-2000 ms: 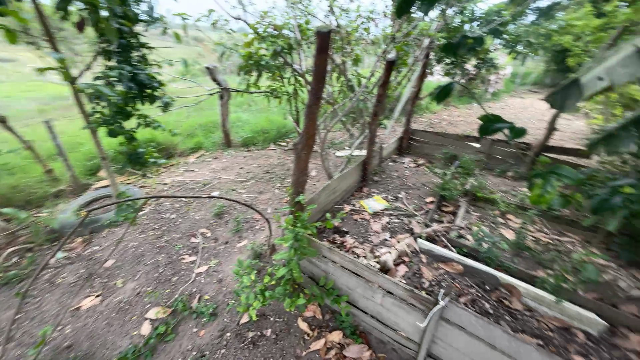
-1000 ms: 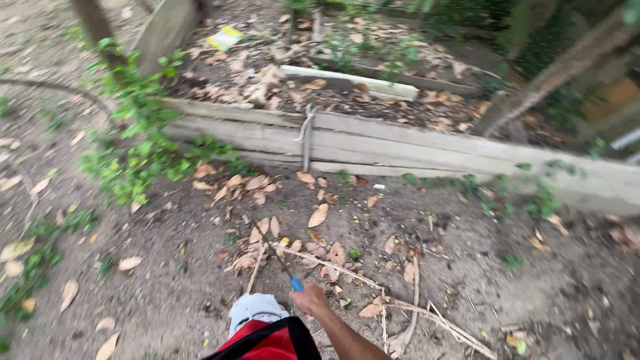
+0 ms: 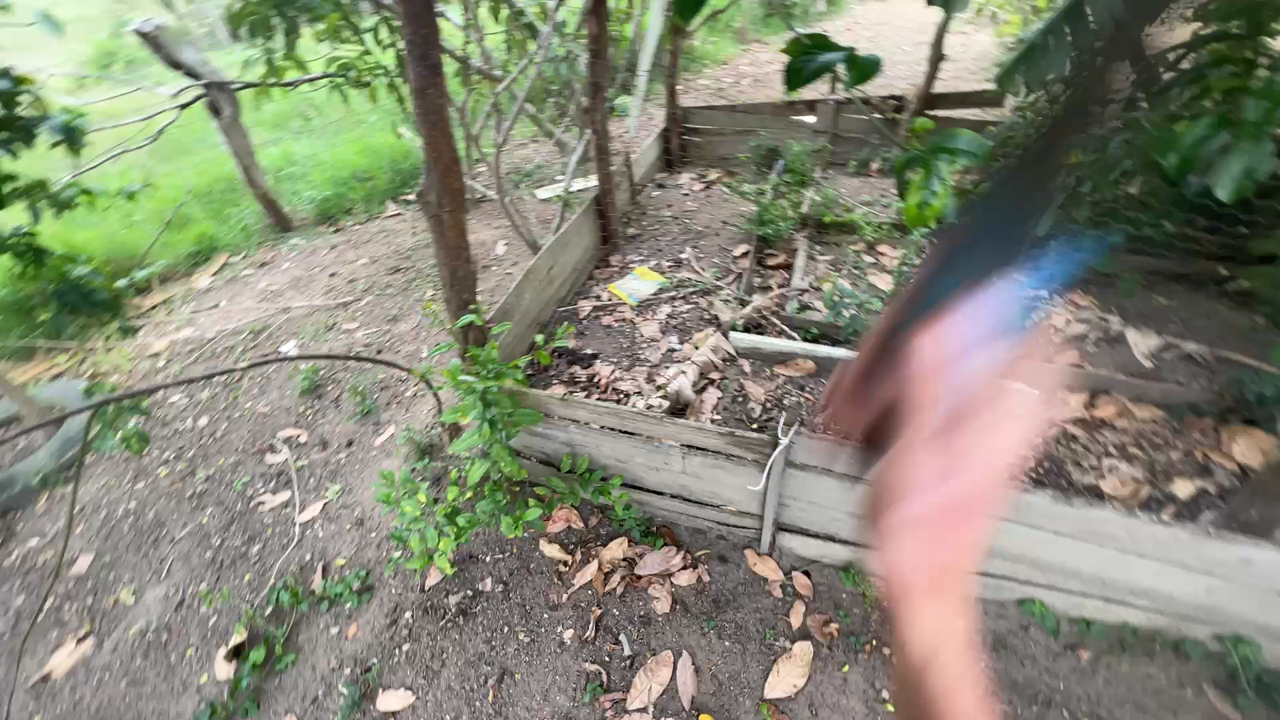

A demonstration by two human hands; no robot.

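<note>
On the right of the head view, my right hand is raised and strongly blurred. It is closed on a blue-handled tool; a long dark blur beside the hand looks like its blade, but its exact shape cannot be told. Behind and below the hand runs the weathered board wall of a raised garden bed, with a pale tie at a short upright stake. Left of the hand, a leafy green shrub grows against the bed's corner and a wooden post. My left hand is out of view.
A thin bent branch arches across the left. Wooden posts stand along the bed's left side. Inside the bed lie dry leaves, a yellow packet and a pale board. Fallen leaves dot the soil in front. Foliage overhangs the right.
My right hand was low over the soil with the blue-handled tool a second ago; now it is raised in front of the bed. The view has tilted up from the ground.
</note>
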